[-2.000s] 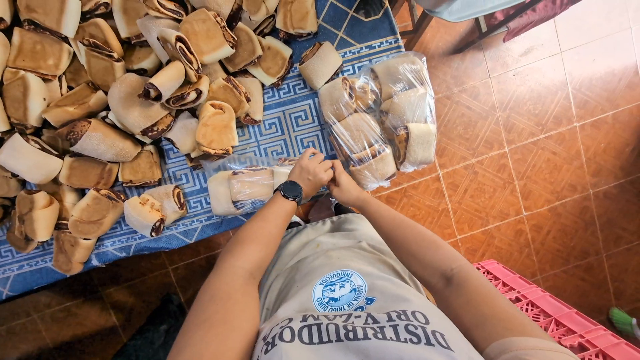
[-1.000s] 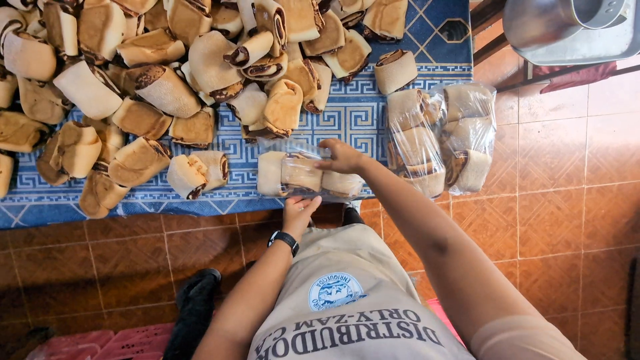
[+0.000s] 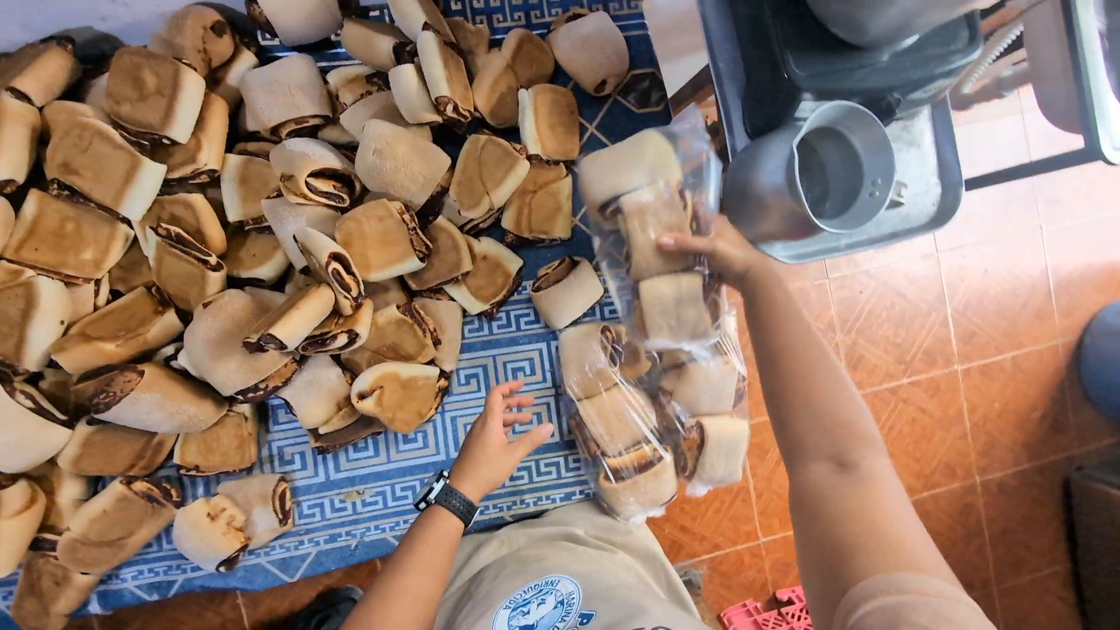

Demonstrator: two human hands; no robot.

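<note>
My right hand (image 3: 713,249) grips a clear plastic bag of rolled pastries (image 3: 652,232) near the table's right edge, its thumb across the bag. Just below, two more bagged sets lie side by side, one at the left (image 3: 617,420) and one at the right (image 3: 713,420), partly under the upper bag's lower end. My left hand (image 3: 499,437), with a watch on the wrist, hovers over the patterned blue tablecloth (image 3: 490,359), fingers apart and holding nothing. A large heap of loose rolled pastries with dark filling (image 3: 254,262) covers the left and middle. One loose roll (image 3: 567,293) lies beside the bags.
At the upper right, a metal jug (image 3: 814,175) stands on a metal tray (image 3: 936,192) next to a dark appliance or container (image 3: 866,70). A red plastic crate (image 3: 770,612) shows at the bottom, on the tiled floor (image 3: 875,350).
The bag that was between both hands at the table's front edge is now at the upper right, in my right hand above the other bags. My left hand has let go. The view has shifted.
</note>
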